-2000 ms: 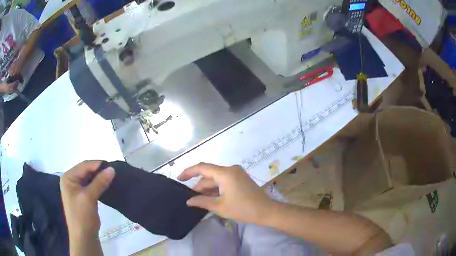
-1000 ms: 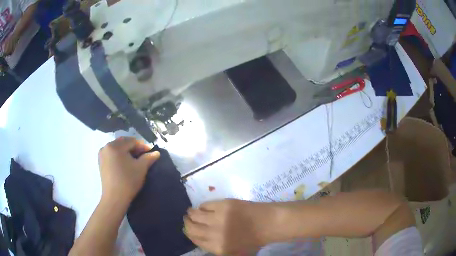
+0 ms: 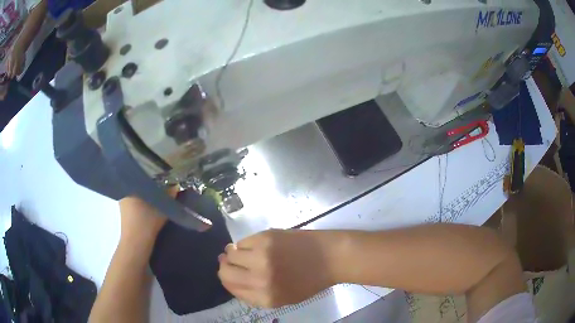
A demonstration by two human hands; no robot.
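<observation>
A dark fabric piece (image 3: 189, 265) lies on the machine bed and table front, its far end under the presser foot area (image 3: 230, 200) of the white sewing machine (image 3: 302, 69). My left hand (image 3: 142, 211) is at the piece's far left edge, its fingers mostly hidden behind the machine's grey end part. My right hand (image 3: 258, 268) is at the piece's right edge, fingers bent and thumb against them, holding the edge.
A black smartphone (image 3: 359, 135) lies on the metal bed. Red-handled snips (image 3: 466, 134) and a yellow-and-black tool (image 3: 517, 167) are at right. A dark fabric pile (image 3: 47, 271) lies at left. A cardboard box (image 3: 539, 221) stands at right. Part of a person (image 3: 19, 38) shows upper left.
The fabric piece has moved from between my raised hands to under the machine head. My left hand has moved forward behind the end part. The view has come closer to the machine.
</observation>
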